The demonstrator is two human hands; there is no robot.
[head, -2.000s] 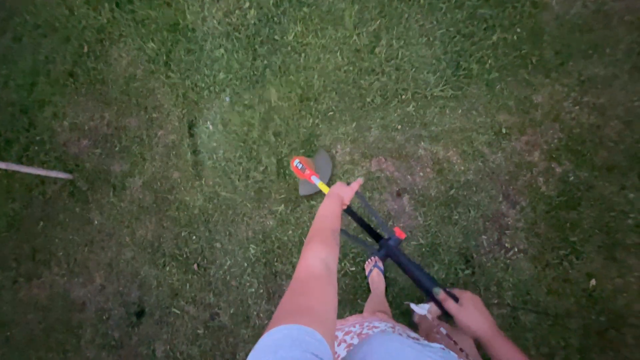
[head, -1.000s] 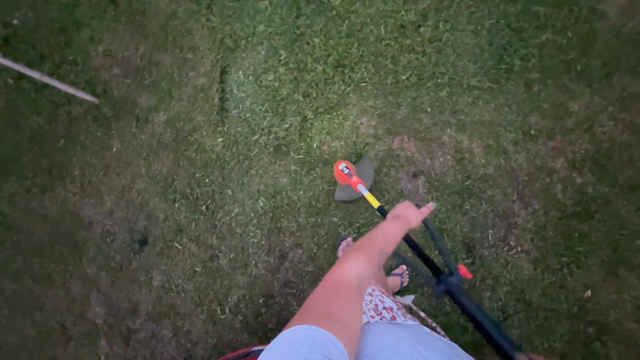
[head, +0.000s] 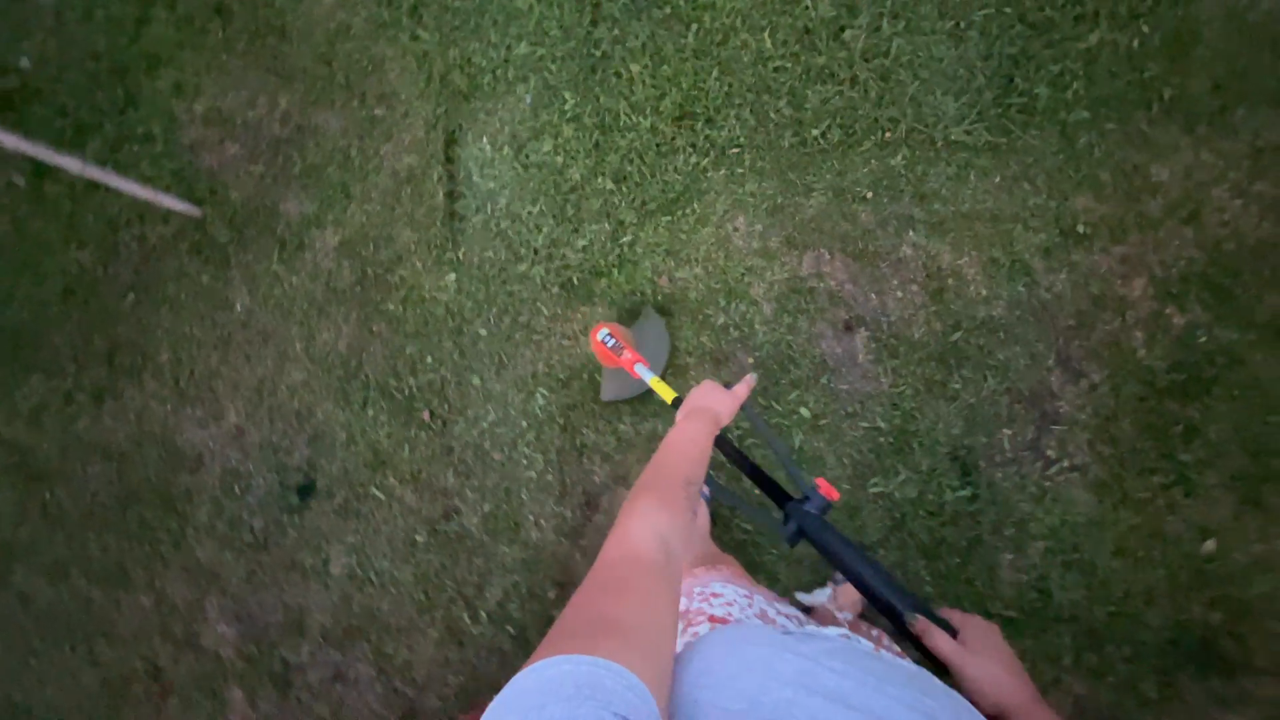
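Note:
A string trimmer (head: 850, 565) slants from the lower right up to the middle of the view, with a black shaft and a yellow band. My left hand (head: 715, 402) is closed around its front handle, just behind the yellow band. Around the rear grip, at the lower right, my right hand (head: 970, 650) is wrapped; its fingers are partly hidden. The orange trimmer head (head: 612, 345) and its dark guard (head: 640, 358) are over the grass. A red knob (head: 826, 489) sits on the clamp between my hands.
Short grass (head: 350, 400) with brownish worn patches (head: 855, 310) surrounds me. A pale pole or stick (head: 110, 180) lies at the upper left. My legs and patterned shorts (head: 730, 605) show below the trimmer, close to its shaft.
Over the two seconds the view has shifted, and the pole at the left shows farther into it. The right hand, out of clear sight one second ago, shows again on the rear grip.

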